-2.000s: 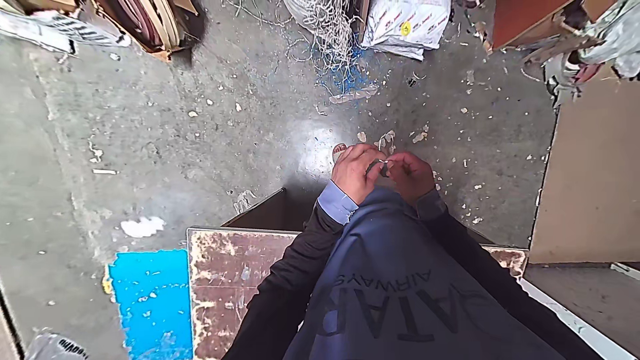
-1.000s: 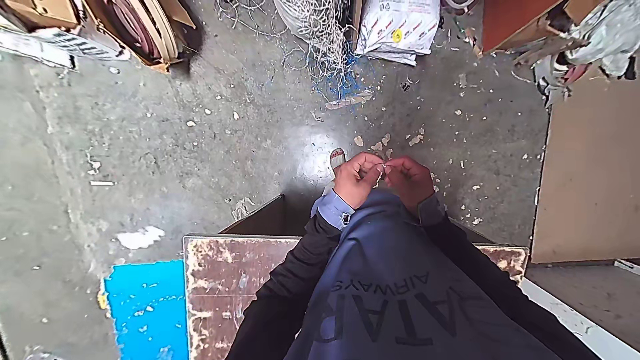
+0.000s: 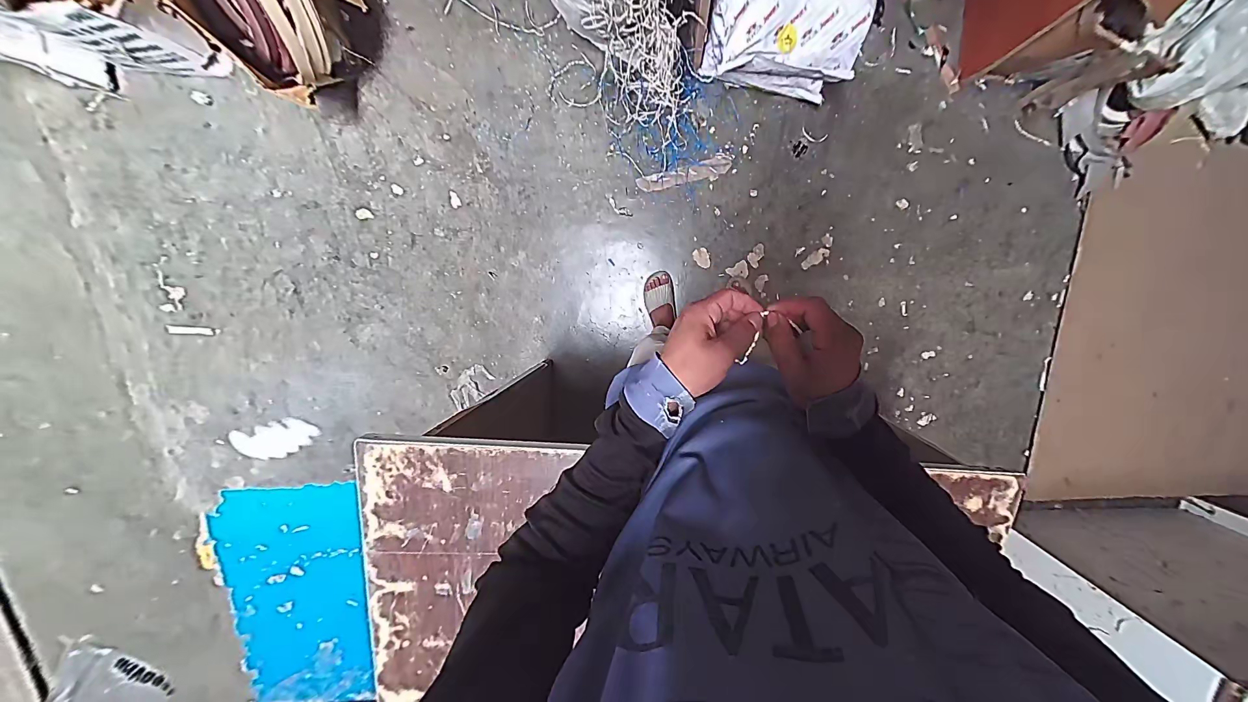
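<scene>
Both hands meet in front of the blue apron, fingertips nearly touching. My left hand pinches a short, thin white string between thumb and forefinger; one part of it hangs below the fingertips. My right hand pinches the same string from the other side, and a bit of it shows by the thumb. The lower fingers of both hands are curled and partly hidden. Blue cuffs and dark sleeves cover the wrists.
A worn brown tabletop lies below the arms, beside a blue sheet. Tangled white string and a printed white sack lie on the concrete floor ahead. A cardboard box stands upper left, a tan board at right.
The fingertips of both hands have come closer together, and the loop seen between them earlier has changed shape. The hands stay in front of the apron.
</scene>
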